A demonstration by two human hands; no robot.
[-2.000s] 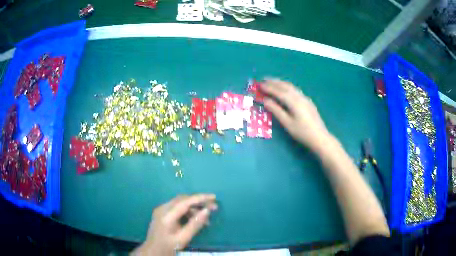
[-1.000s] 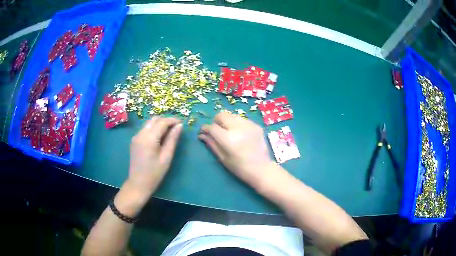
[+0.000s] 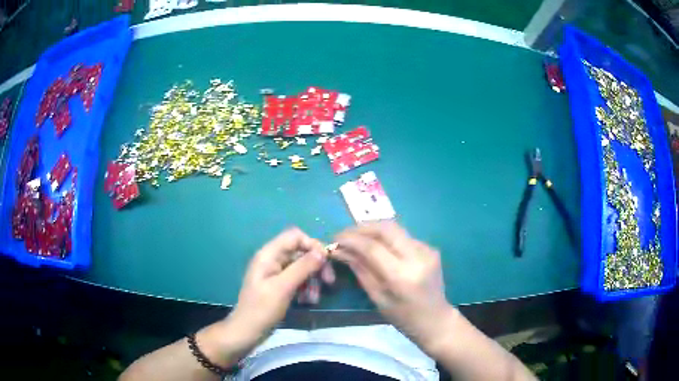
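My left hand (image 3: 279, 275) and my right hand (image 3: 394, 271) meet at the fingertips near the mat's front edge. A small gold and silver connector (image 3: 331, 246) shows between the fingertips. A reddish piece, blurred, shows under my left fingers (image 3: 309, 289); it looks like a red circuit board. A whitish-glaring board (image 3: 367, 197) lies just beyond my right hand, with a red board (image 3: 351, 150) behind it and overlapping red boards (image 3: 301, 113) farther back. The loose connector pile (image 3: 190, 130) lies at the left.
The left blue tray (image 3: 104, 141) holds red boards. The right blue tray (image 3: 584, 186) holds small gold and silver parts. Open pliers (image 3: 534, 178) lie beside it. Another red board (image 3: 123, 184) sits left of the pile. A pale strip (image 3: 335, 16) runs along the far edge.
My right hand moved from the boards to near the pile, then both hands came together nearer the front edge. One board moved closer to me. The camera view shifted.
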